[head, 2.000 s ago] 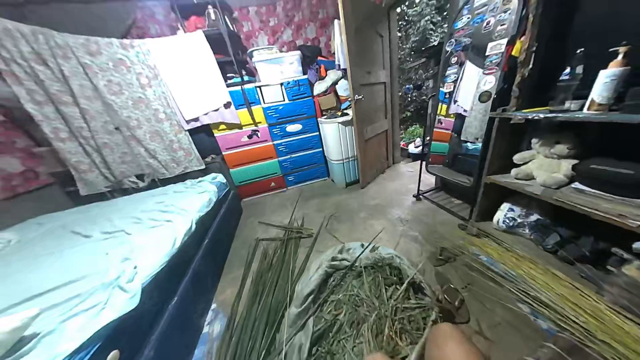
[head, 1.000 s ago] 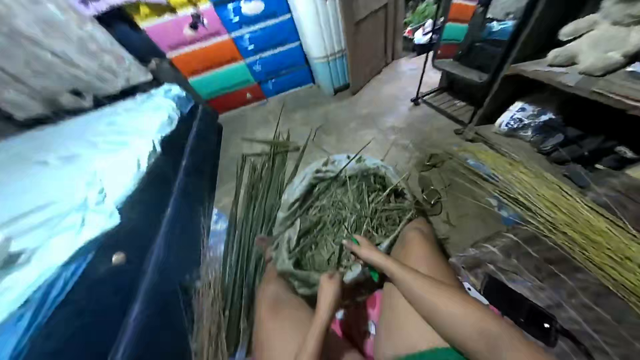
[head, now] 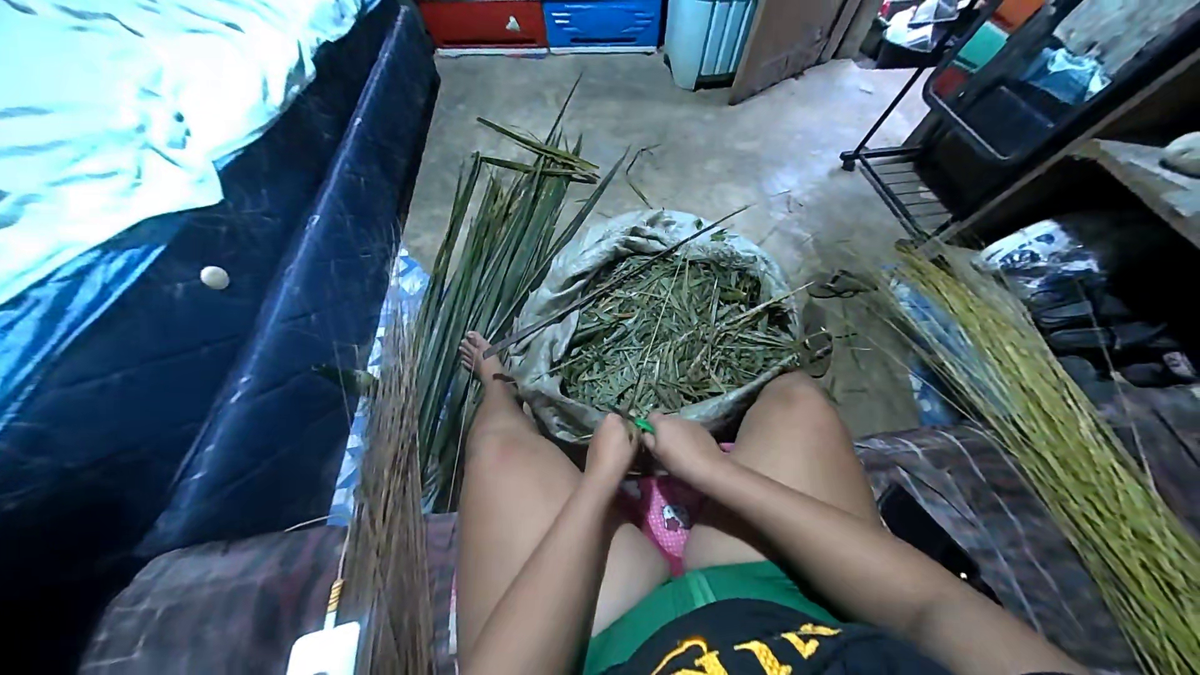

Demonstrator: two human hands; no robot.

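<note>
Both of my hands meet at the near rim of a pale cloth sack (head: 553,328) full of cut green leaf strips (head: 675,337). My right hand (head: 684,448) is closed on a small green-handled tool (head: 644,425); its blade cannot be made out. My left hand (head: 611,445) is closed right beside it, on what looks like a thin leaf strip, mostly hidden by the fingers. Long green palm leaves (head: 497,253) lie on the floor left of the sack. A bundle of thin brown leaf ribs (head: 384,487) lies by my left leg, and a yellow-green bundle (head: 1059,441) on the right.
A dark blue mattress (head: 272,309) with a light sheet stands at the left. On the seat are a white power strip (head: 323,649) and a black phone (head: 923,539). A black metal rack (head: 900,187) and a wooden shelf (head: 1139,178) stand at the right, drawers (head: 600,23) at the back.
The view has tilted far down. Since one second ago my right hand has come in beside my left at the sack's near rim; the two were farther apart.
</note>
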